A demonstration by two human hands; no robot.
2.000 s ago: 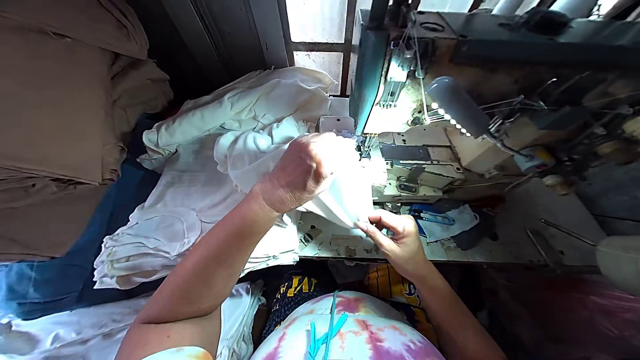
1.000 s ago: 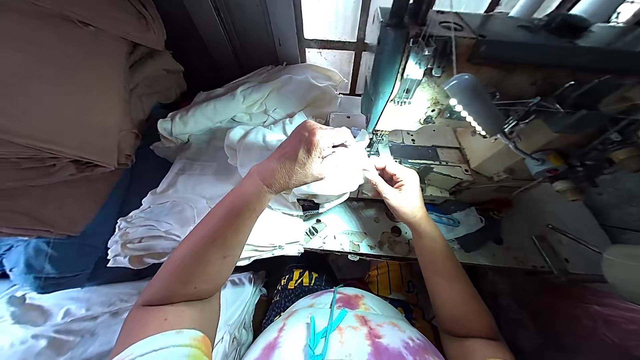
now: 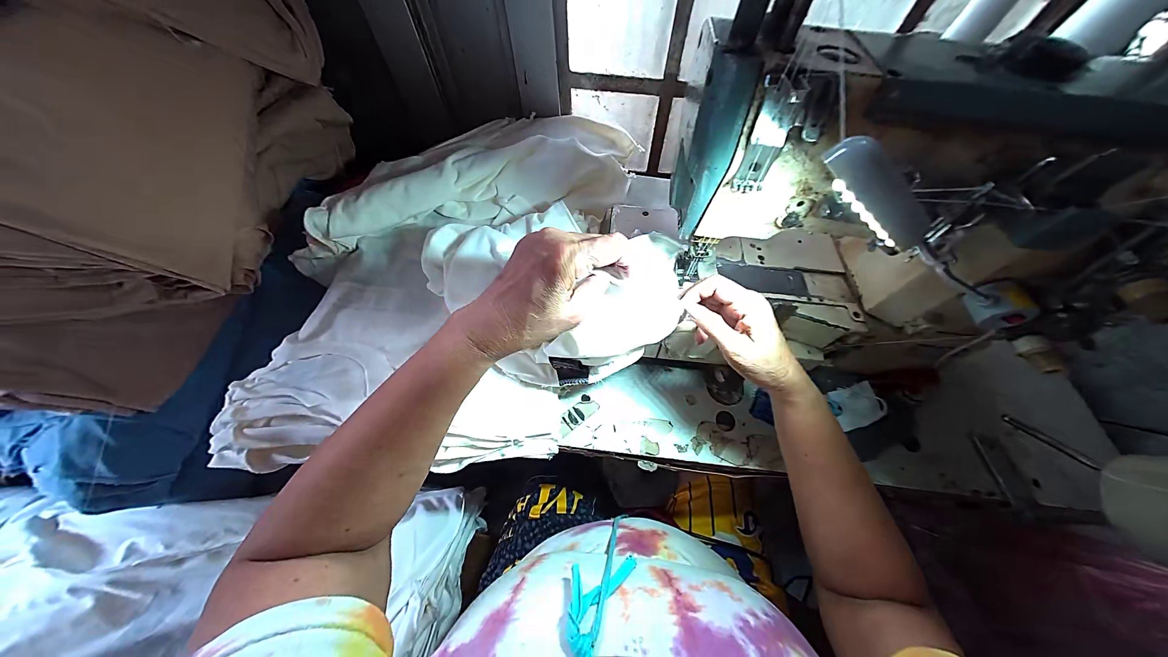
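Note:
A piece of white fabric [image 3: 630, 306] lies bunched at the needle area of a sewing machine [image 3: 716, 128], brightly lit. My left hand [image 3: 547, 287] grips the fabric from above, thumb and fingers pinched on it, left of the presser foot [image 3: 698, 255]. On the right side of the cloth, just in front of the foot, my right hand [image 3: 735, 324] pinches its edge between thumb and fingertips. Glare hides the fabric's detail. Beneath and left of my left hand is a stack of white fabric pieces [image 3: 338, 338].
An LED lamp [image 3: 871, 192] hangs at the machine's right. Brown folded cloth [image 3: 119, 164] is piled at the far left over blue fabric [image 3: 237, 365]. More white cloth [image 3: 109, 557] lies lower left. Scissors-like metal tools and a small rag [image 3: 858, 404] lie on the right.
Two seconds ago the fabric hung stretched toward my lower right hand; since then my right hand has moved up close to the presser foot, and the cloth is bunched there.

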